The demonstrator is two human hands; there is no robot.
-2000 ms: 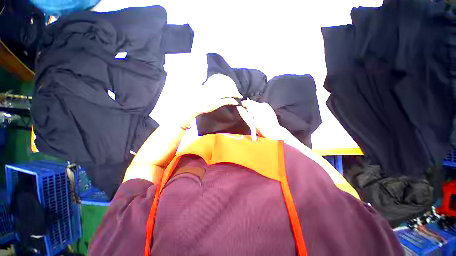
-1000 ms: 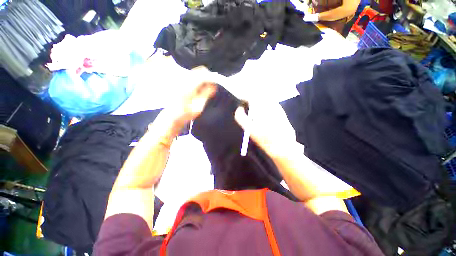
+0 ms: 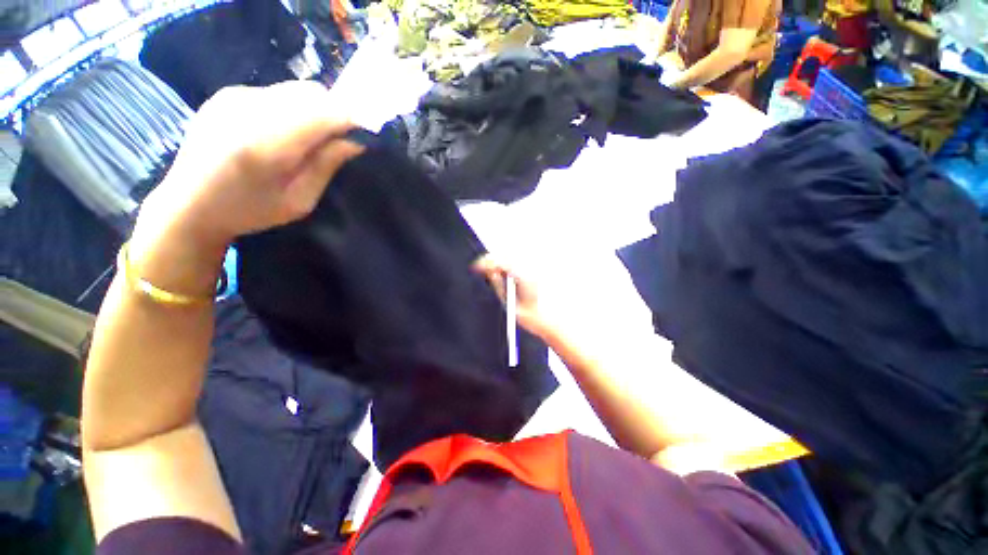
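A dark navy garment (image 3: 379,271) is held up and spread between my hands, above the table edge. My left hand (image 3: 276,163) is raised high at the left and grips its upper edge between thumb and fingers. My right hand (image 3: 511,291) is lower, near the middle, at the garment's right edge. A slim white object (image 3: 512,321) points down from my right hand; what it is cannot be told. Whether the right fingers also pinch the cloth is blurred.
A tall navy pile (image 3: 813,271) lies at the right of the white table (image 3: 607,206), a flatter navy pile (image 3: 271,417) at the left. A black heap (image 3: 509,119) lies at the far side. Another person (image 3: 720,49) stands beyond it.
My left hand has risen up and left, lifting and spreading the garment. My right hand stays near the middle with the white object. The view has tilted up, showing more of the far side.
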